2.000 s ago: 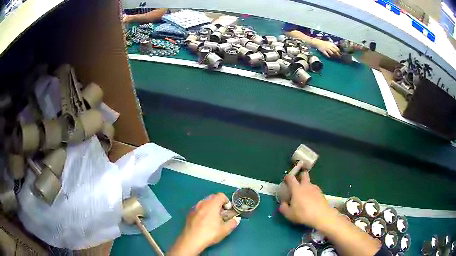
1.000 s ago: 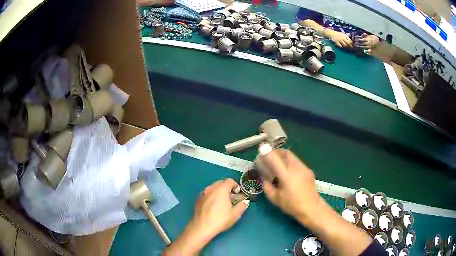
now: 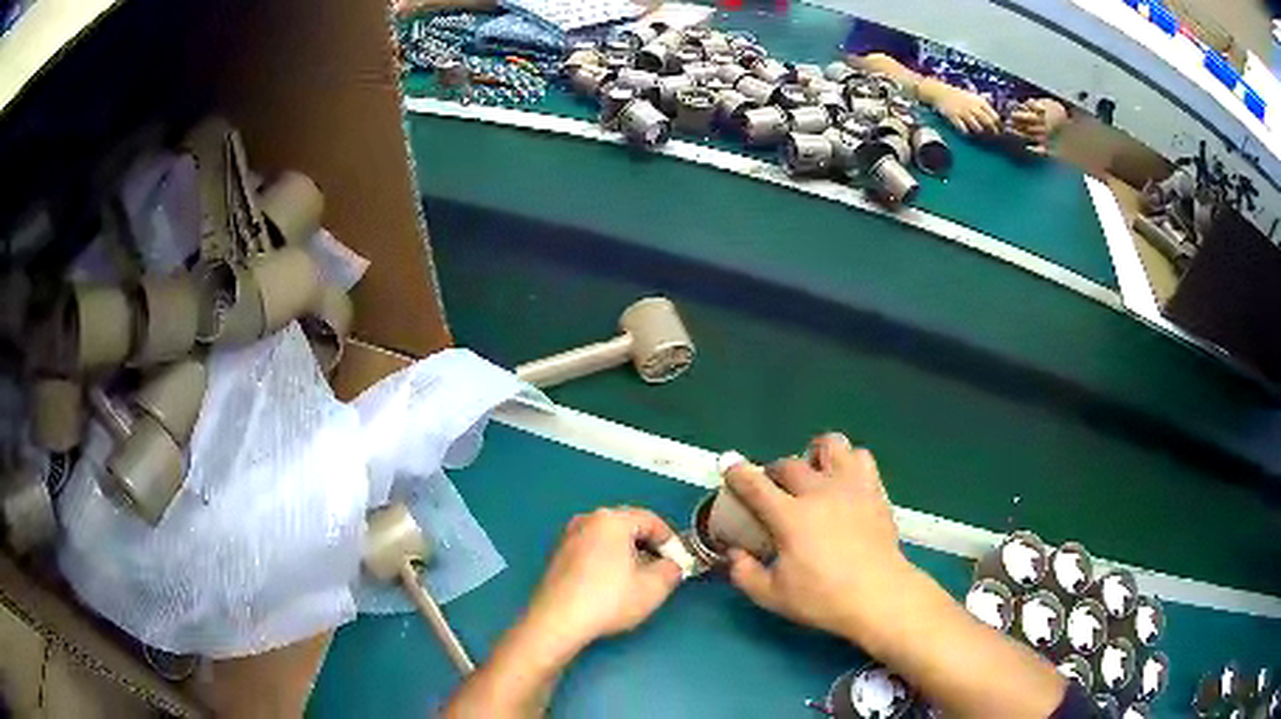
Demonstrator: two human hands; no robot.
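My right hand holds a taupe round cup at the open round head of a housing, over the green bench. The cup sits partly inside the head's rim. My left hand grips the housing's handle side, most of which is hidden by the fingers; a pale tip shows at the fingertips. A hammer-shaped joined unit lies alone on the dark green belt, its handle pointing left. Round cups with white inserts stand in rows at the right.
A carton of handled housings lies open at left, with white wrapping sheet spilling out. Another handled housing rests on the sheet. Many taupe barrels lie across the belt, beside another person's hands. Small fittings lie at far left.
The joined unit on the belt has moved left. My right hand has brought the cup onto the held head, after earlier being over the belt. The view has shifted.
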